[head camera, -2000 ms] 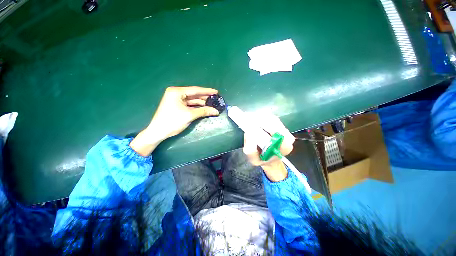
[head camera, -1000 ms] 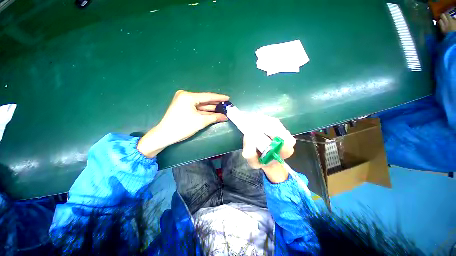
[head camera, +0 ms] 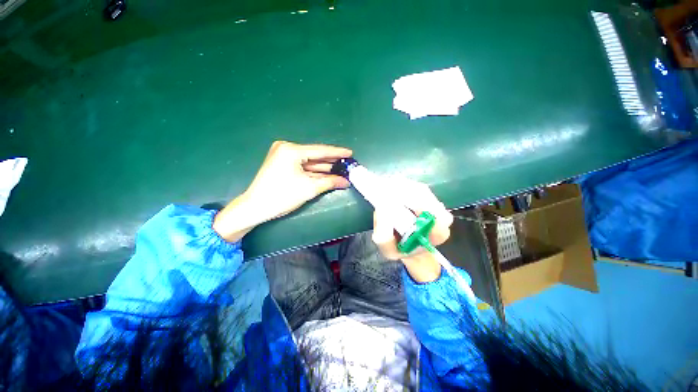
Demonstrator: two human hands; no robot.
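My left hand pinches a small black component between thumb and fingertips, over the green surface near its front edge. My right hand is closed around a white dispensing syringe. The syringe's tip points left at the black component and meets it or nearly so; the exact contact is hidden. A green adapter head sits at the syringe's rear, with a pale air hose trailing down from it.
A white paper piece lies on the dark-green surface. Another black part lies at the far upper left. White paper shows at the left edge, a ribbed white strip at right. An open cardboard box stands below right.
Since two seconds ago, my left hand has shifted slightly right and the syringe tip now meets or nearly meets the component. The neighbour's hand at upper right has left view.
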